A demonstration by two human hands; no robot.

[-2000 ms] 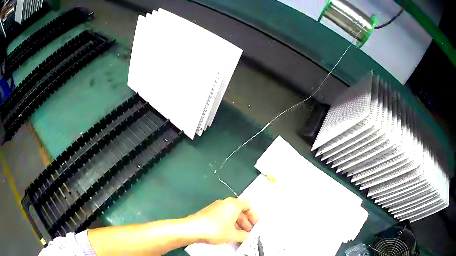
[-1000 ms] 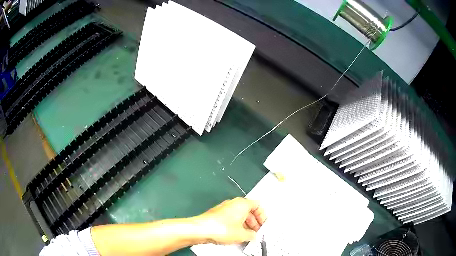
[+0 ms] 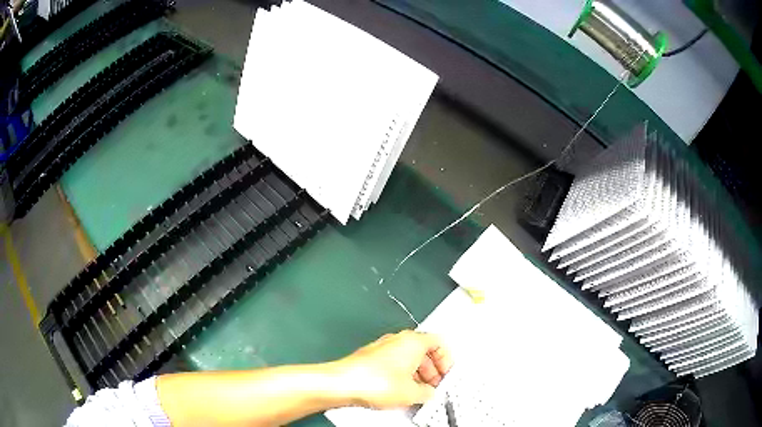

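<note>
My left hand (image 3: 401, 367) reaches in from the lower left, its fingers pinched on the thin solder wire (image 3: 476, 207) over the white work. The wire runs down from the silvery solder spool (image 3: 620, 40) with green flanges; its last stretch fades against the white. A white circuit board with fine dots (image 3: 480, 399) lies flat beside my fingertips on a wider white pad (image 3: 543, 334). A thin dark tip, probably of the soldering iron (image 3: 451, 410), touches or hovers over the board at the bottom edge; its contact is unclear. My right hand is out of the picture.
A black toothed rack (image 3: 180, 267) stands left, with several upright white boards (image 3: 334, 108) at its far end. Another dense board row (image 3: 660, 250) is at the right, beside a small black block (image 3: 547, 198). A fan (image 3: 660, 413) and clear bag (image 3: 610, 419) sit lower right.
The camera view has shifted, so the racks, boards and spool appear slightly farther right. My left hand stays pinched at the same part of the work. The dark tip has moved slightly over the board.
</note>
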